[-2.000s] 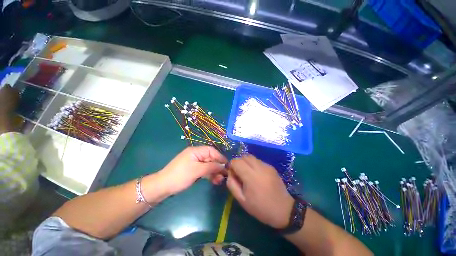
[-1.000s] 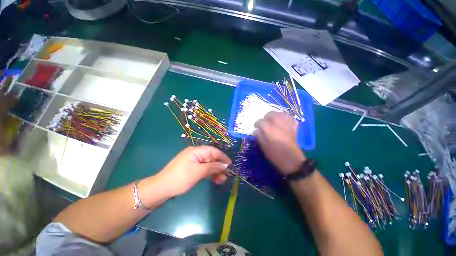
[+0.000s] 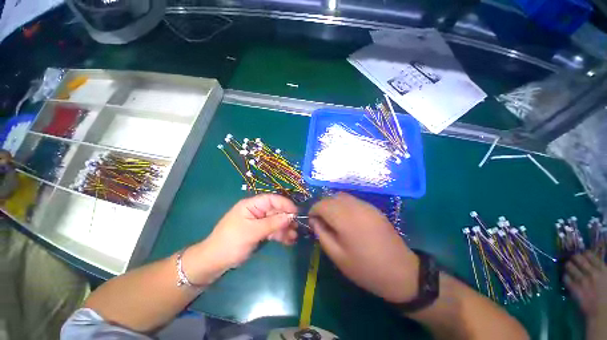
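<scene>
My left hand [image 3: 256, 226] pinches a small white connector end between thumb and fingertips. My right hand [image 3: 363, 242] is right beside it, its fingertips closed on a thin white piece [image 3: 301, 217] that spans the gap between the hands. The leads of the held harness are mostly hidden. A heap of red and yellow leads [image 3: 269, 165] with white ends lies left of the blue tray [image 3: 418, 159]. The tray holds many short white pieces [image 3: 349, 158] and a small bunch of leads [image 3: 388, 129]. Dark blue wires [image 3: 394, 209] lie below the tray, partly under my right hand.
A divided off-white box [image 3: 180, 171] holding coloured wires stands at left, with another person's hand [image 3: 6, 166] beside it. Harness bunches [image 3: 506, 259] lie at right, where another hand [image 3: 587, 279] reaches in at the edge. Printed sheets [image 3: 426, 86] and a plastic bag [image 3: 579, 143] lie behind.
My right hand has moved from the white pieces in the tray back to my left hand, now with a thin white piece. Another hand has appeared at the right edge by the bunches.
</scene>
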